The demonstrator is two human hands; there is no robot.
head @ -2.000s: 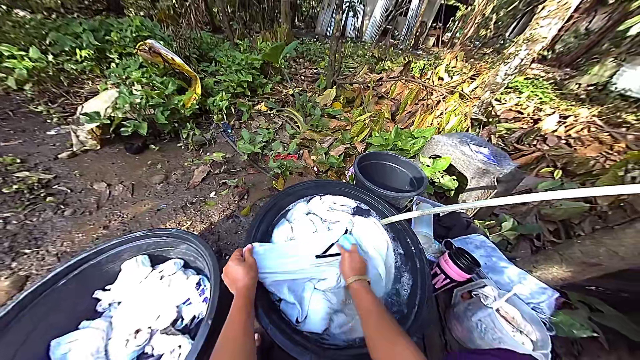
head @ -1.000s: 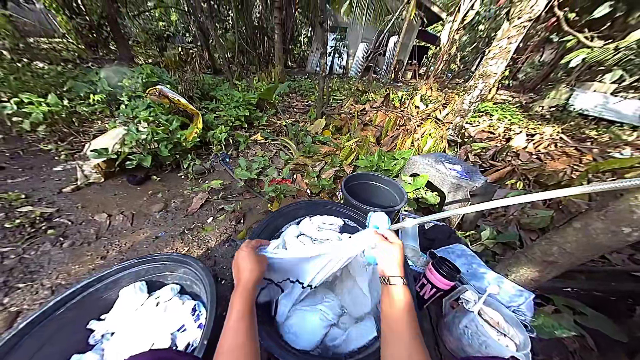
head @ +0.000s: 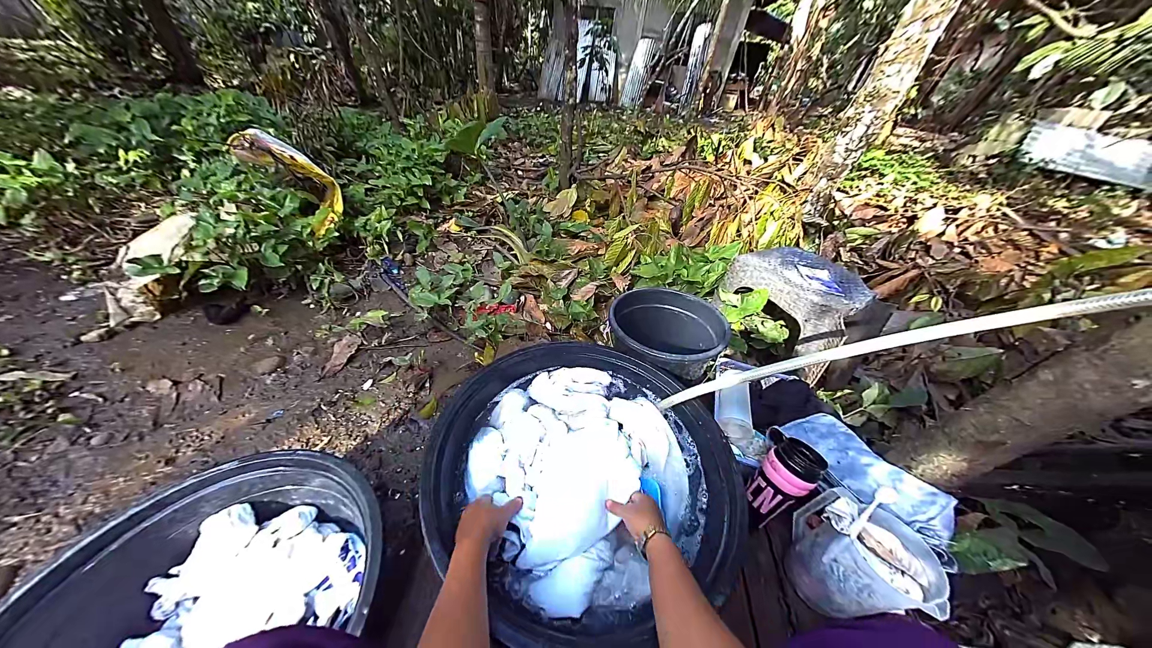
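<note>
A round black plastic tub point(head: 441, 432) holds water and a heap of wet white cloth point(head: 576, 468). My left hand point(head: 487, 522) grips the cloth at its left side, fingertips in the fabric. On the right side of the same cloth, my right hand point(head: 640, 517) pinches its edge, and part of a blue object point(head: 652, 491) shows beside those fingers. What the blue object is cannot be told. A clear hose point(head: 864, 346) reaches over the tub's right rim. More white clothes point(head: 261, 576) lie in a second black tub point(head: 355, 504) at the lower left.
Behind the round tub stands a black bucket point(head: 670, 326). To the right are a black and pink tumbler point(head: 785, 477), a plastic bag with contents point(head: 864, 558), a pale blue cloth point(head: 886, 477) and a wrapped, sack-like bundle point(head: 801, 292). A tree trunk point(head: 1035, 405) slants at the right.
The white cloth, stretched up between my hands a second ago, now lies lower over the heap in the tub. Both hands have come down with it.
</note>
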